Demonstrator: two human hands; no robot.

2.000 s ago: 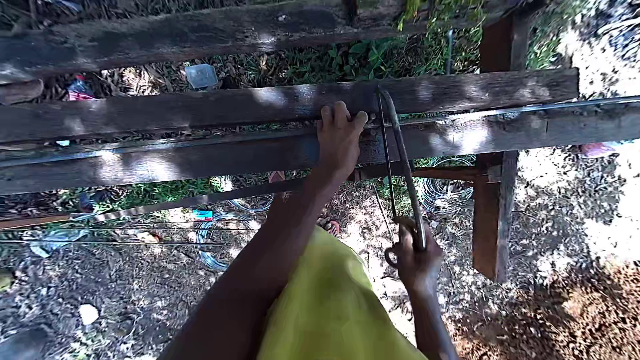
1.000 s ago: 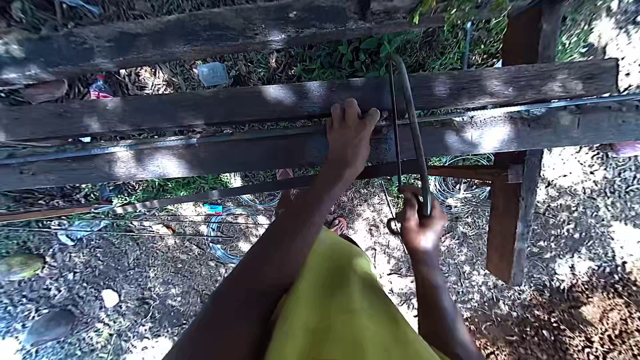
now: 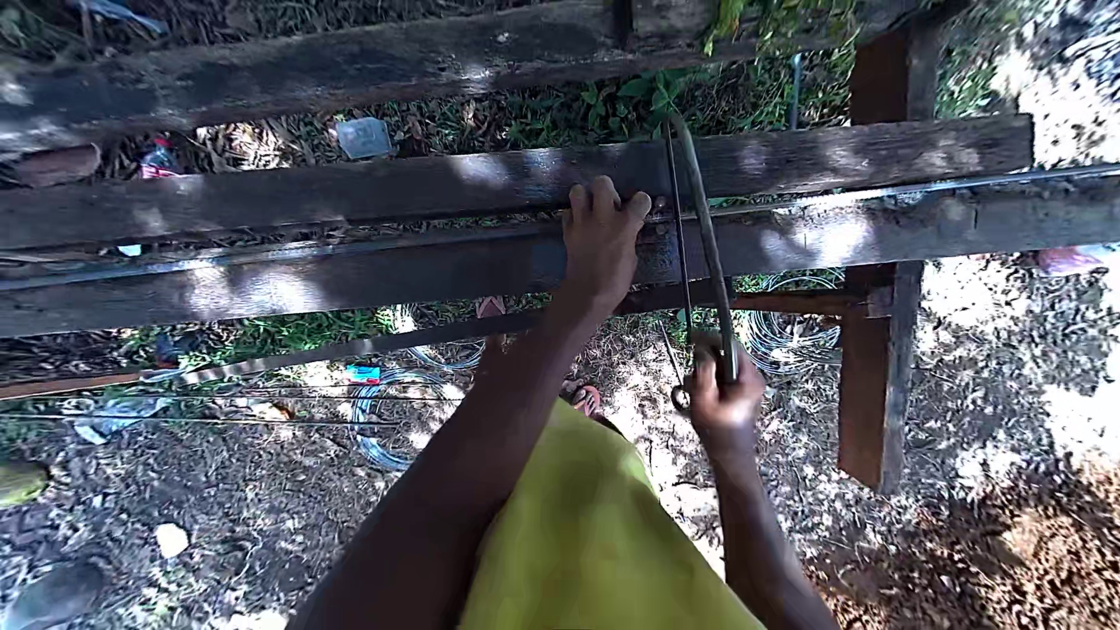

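Observation:
My right hand [image 3: 724, 385] is closed around the near end of a hacksaw [image 3: 707, 227]. The saw's bowed frame and thin blade point away from me across two dark wooden beams. A long thin metal rod [image 3: 814, 203] runs lengthwise along the gap between the beams, and the blade crosses its line. Just left of the blade, my left hand [image 3: 604, 232] presses down over the rod on the nearer beam [image 3: 472, 287], its fingers curled at the gap. Whether the blade touches the rod cannot be told. The farther beam [image 3: 350, 194] lies beyond my fingertips.
Coils of wire [image 3: 372, 420] lie on the ground at the left, more wire coils [image 3: 792, 328] at the right beside a wooden post [image 3: 875, 394]. Another thick beam [image 3: 306, 79] spans the far side. A clear plastic container [image 3: 363, 138] and stones lie on the ground.
The hacksaw and my right hand have shifted slightly back and forth along the saw's length. My left hand stays pressed at the beams. The view has moved a little.

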